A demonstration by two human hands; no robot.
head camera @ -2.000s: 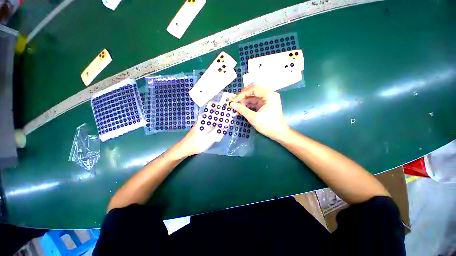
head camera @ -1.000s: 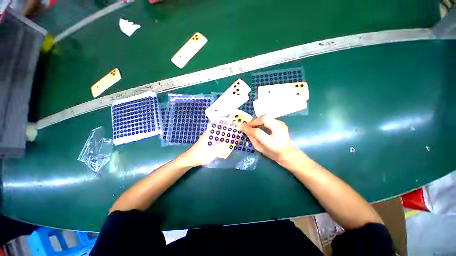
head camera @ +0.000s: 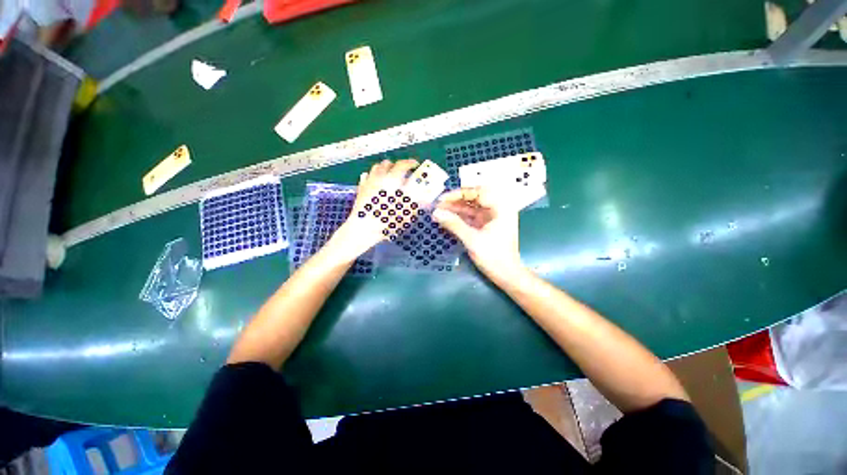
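Note:
My left hand (head camera: 376, 206) holds a clear sheet of dark rings (head camera: 395, 213), which lies over the palm. Its fingers reach past the sheet to a pale housing (head camera: 428, 178) with dark lens dots, partly hidden by the hand. My right hand (head camera: 483, 227) is just right of the sheet, thumb and finger close together near the housing's lower end. Whether they hold a tiny ring is too small to tell. More pale housings (head camera: 501, 178) lie overlapped on a dotted sheet (head camera: 490, 146), behind my right hand.
A white-edged ring sheet (head camera: 244, 221), other ring sheets (head camera: 325, 218) and crumpled clear plastic (head camera: 174, 278) lie on the green bench at left. Beyond the metal rail (head camera: 446, 122), three housings, including one upright-facing (head camera: 364, 76), and a white scrap (head camera: 207, 74) lie on the belt.
The housing beneath my right fingers is gone, and another now lies on the belt. My left hand has moved up and reaches the housing that lay behind it. The view has shifted.

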